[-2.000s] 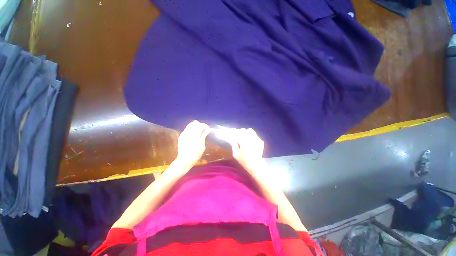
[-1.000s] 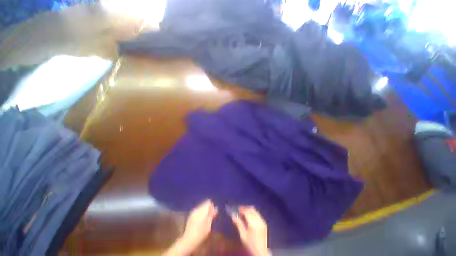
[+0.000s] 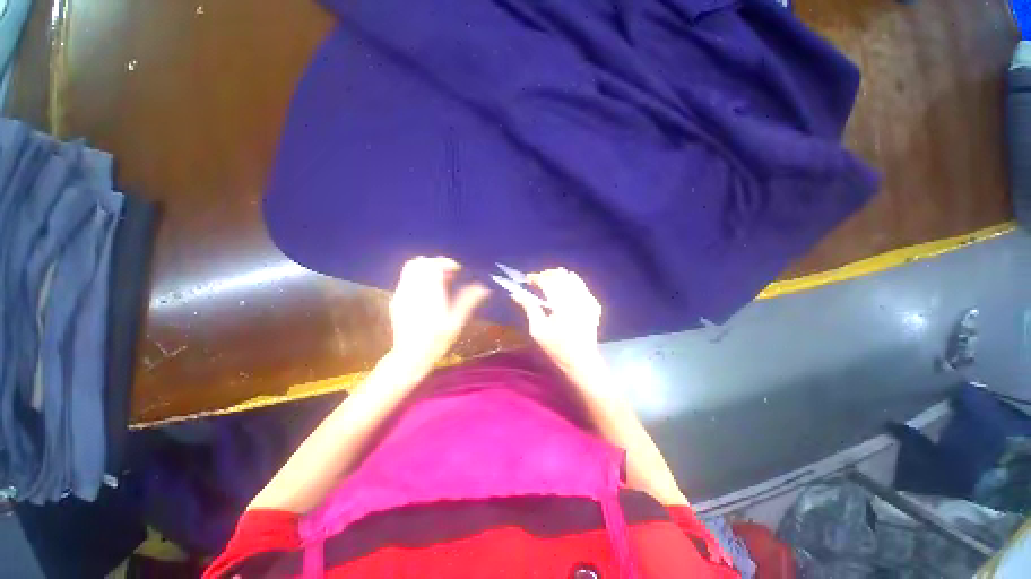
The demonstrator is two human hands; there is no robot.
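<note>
A large purple garment [image 3: 543, 170] lies spread on the brown table, its curved bottom edge towards me. My left hand [image 3: 432, 308] is at this near edge, with fingers and thumb on the cloth; the fingertips are overexposed. My right hand [image 3: 564, 311] holds small silver thread snips [image 3: 514, 281], their two points apart and directed left towards my left hand, over the cloth edge. Any loose thread is too fine to see.
A layered grey-blue pile of garments [image 3: 57, 305] stands at the left. Yellow tape [image 3: 893, 259] runs along the near table edge. A grey bundle [image 3: 1021, 147] is at the right edge. Dark cloth and plastic bags lie below right.
The view has tilted back down after looking further across the table. The snips' blades now show clearly apart. The garment lies much as before.
</note>
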